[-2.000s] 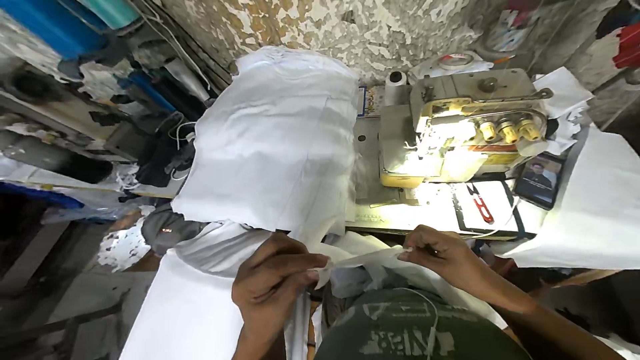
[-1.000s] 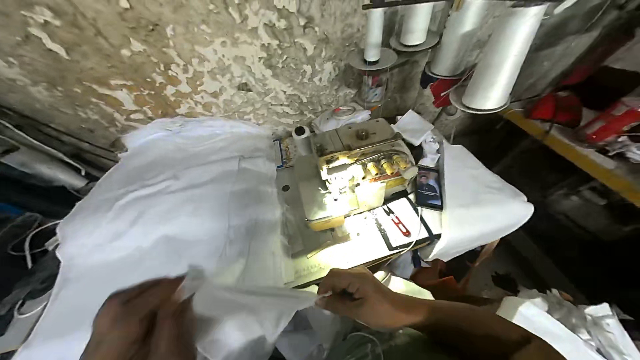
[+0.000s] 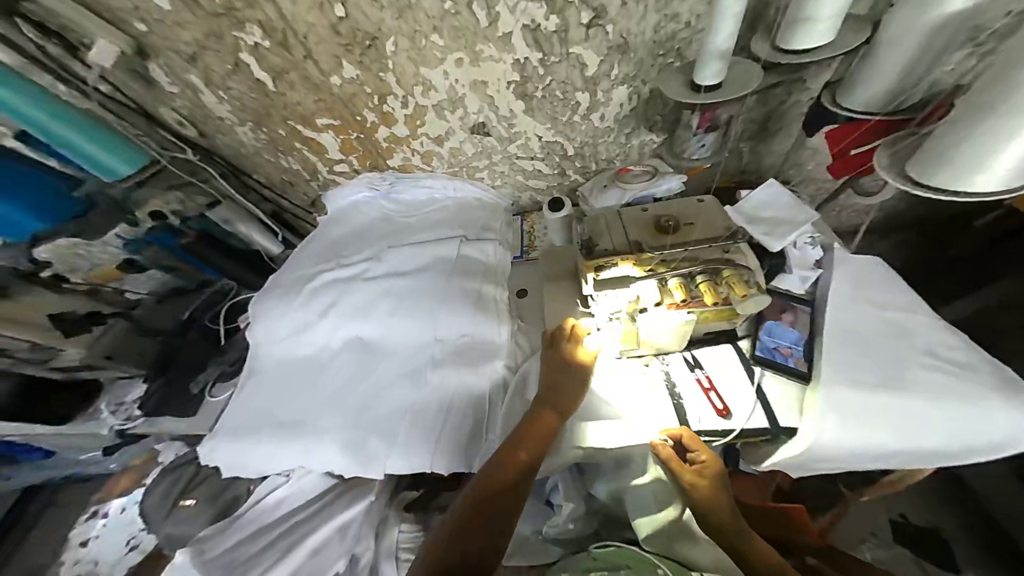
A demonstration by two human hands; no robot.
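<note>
An overlock sewing machine (image 3: 664,240) with yellow tension knobs stands lit by its lamp. My left hand (image 3: 570,348) is at its needle area, fingers closed on the white fabric, though glare hides the fingertips. The piece of white fabric (image 3: 616,428) runs across the machine's front plate towards me. Its near edge is pinched between thumb and fingers of my right hand (image 3: 690,460), below the red thread snips (image 3: 708,388). To the left of the machine lies a large stack of white fabric pieces (image 3: 384,320).
A phone (image 3: 784,336) showing a picture leans right of the snips. More white fabric (image 3: 896,368) drapes at the right. Thread cones (image 3: 720,40) stand on holders above, before a peeling wall (image 3: 480,96). Dark cloth and cables (image 3: 192,344) lie at the left.
My left hand has moved up from the near edge to the machine's needle area, taking the fabric onto the front plate. My right hand still holds the fabric's near part. The view has shifted.
</note>
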